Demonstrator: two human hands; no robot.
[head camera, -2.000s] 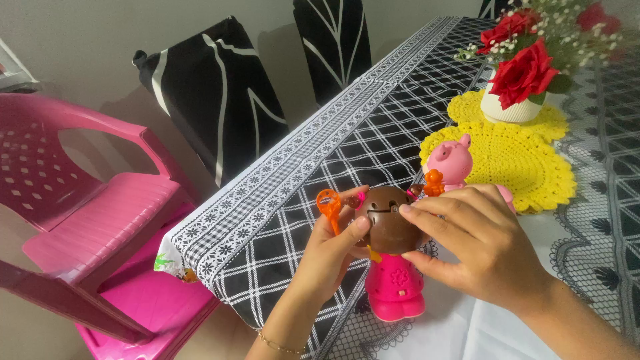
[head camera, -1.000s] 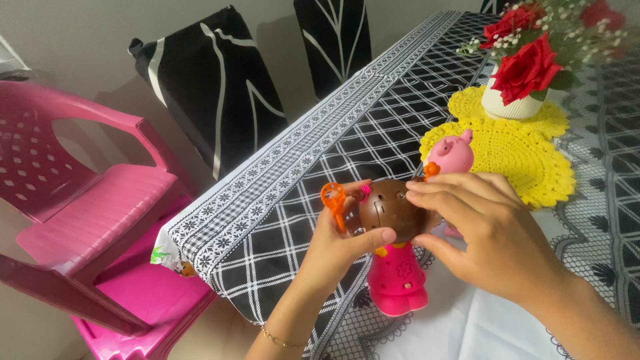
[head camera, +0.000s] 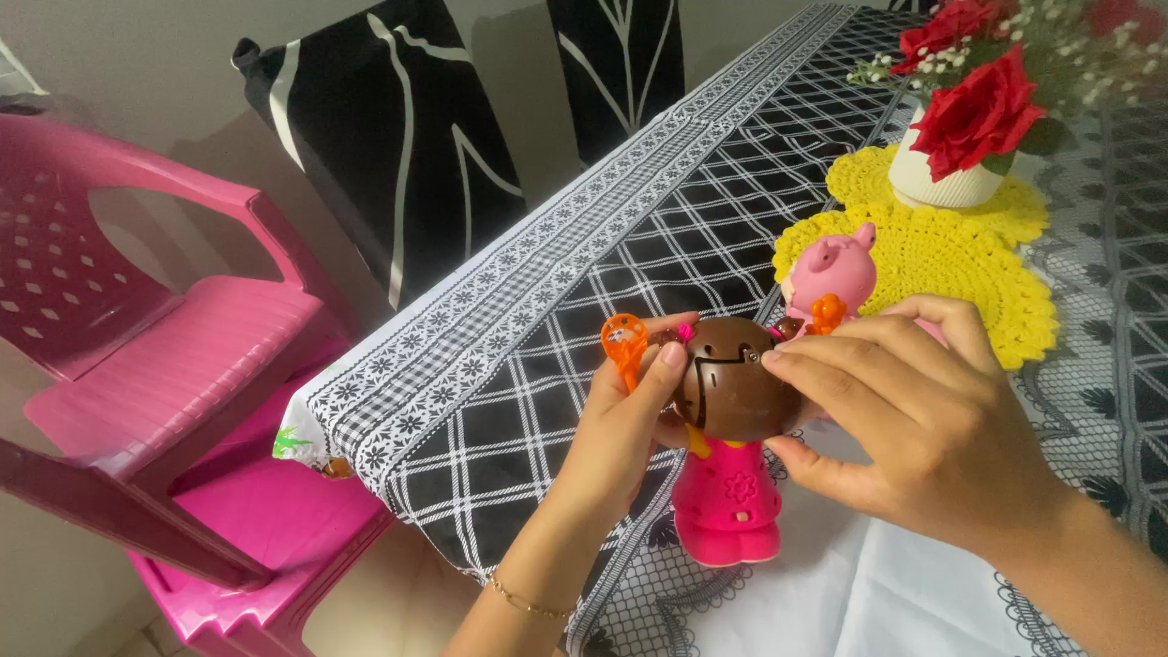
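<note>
A plastic doll (head camera: 730, 484) with a round brown head and a pink dress is held upright between my hands at the lower middle. My left hand (head camera: 630, 401) grips the left side of its head, thumb on the surface. Beside those fingers an orange plastic piece (head camera: 625, 342) with a round, pierced top sticks up. My right hand (head camera: 912, 411) has its fingertips against the head's right side, near a small round hole, with the thumb lower down. An orange flower-like piece (head camera: 828, 312) shows just beyond the right fingers. Behind them is a pink toy figure (head camera: 832, 269), partly hidden.
A white ribbed vase (head camera: 940, 169) with red artificial roses (head camera: 981, 114) stands on yellow crocheted doilies (head camera: 967, 265). The table has a black and white patterned cloth (head camera: 511, 392). Pink plastic chairs (head camera: 164, 365) are at the left; black covered chairs (head camera: 392, 137) stand behind the table.
The doll's head has turned slightly between my hands, which stay on it. The orange piece by my left hand has shifted a little.
</note>
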